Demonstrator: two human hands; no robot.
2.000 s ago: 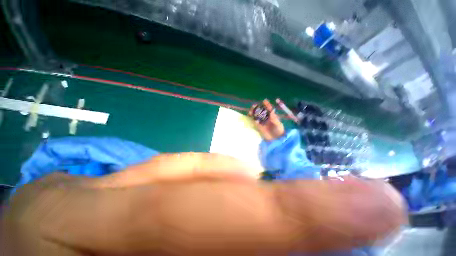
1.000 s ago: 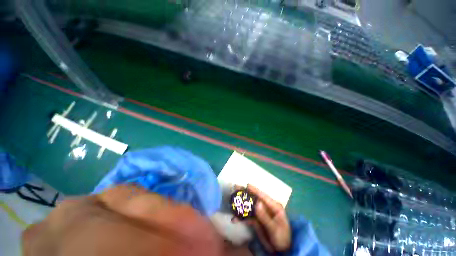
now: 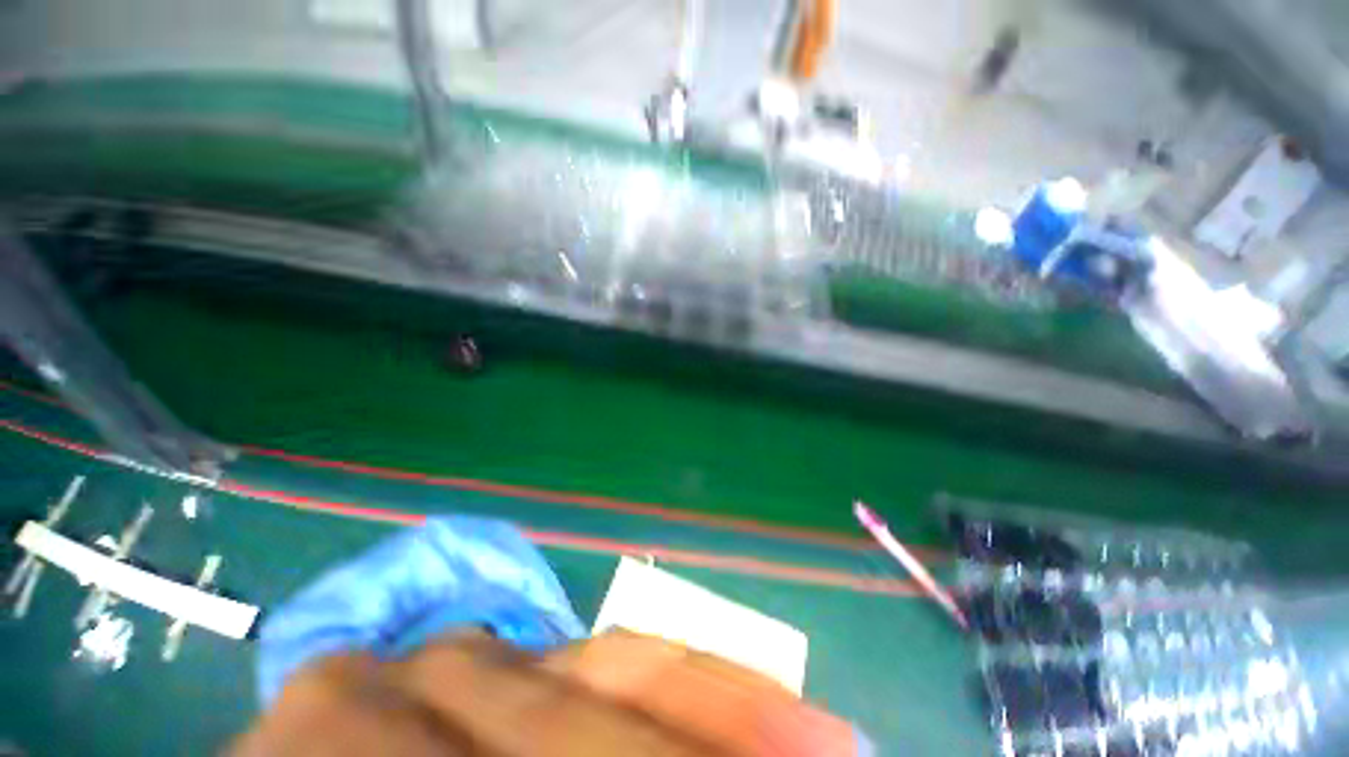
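Observation:
My left hand is large and blurred at the bottom edge, close to the camera. Its fingers point right, and whether it holds anything cannot be seen. A blue sleeve shows behind it. My right hand cannot be made out; a sliver of blue shows beside the fingertips at the bottom edge. No watch shows in either hand. A white paper sheet lies on the green mat, its near part hidden by the left hand.
A clear tray with dark pieces lies at the right. A pink and white pen lies left of it. Crossed pale sticks under a white strip lie at far left. A green conveyor with a small dark object runs behind the red lines.
The view has tilted up, showing more beyond the conveyor. The right hand and the lit round watch it held have dropped out of sight. The left hand now covers the paper's near part.

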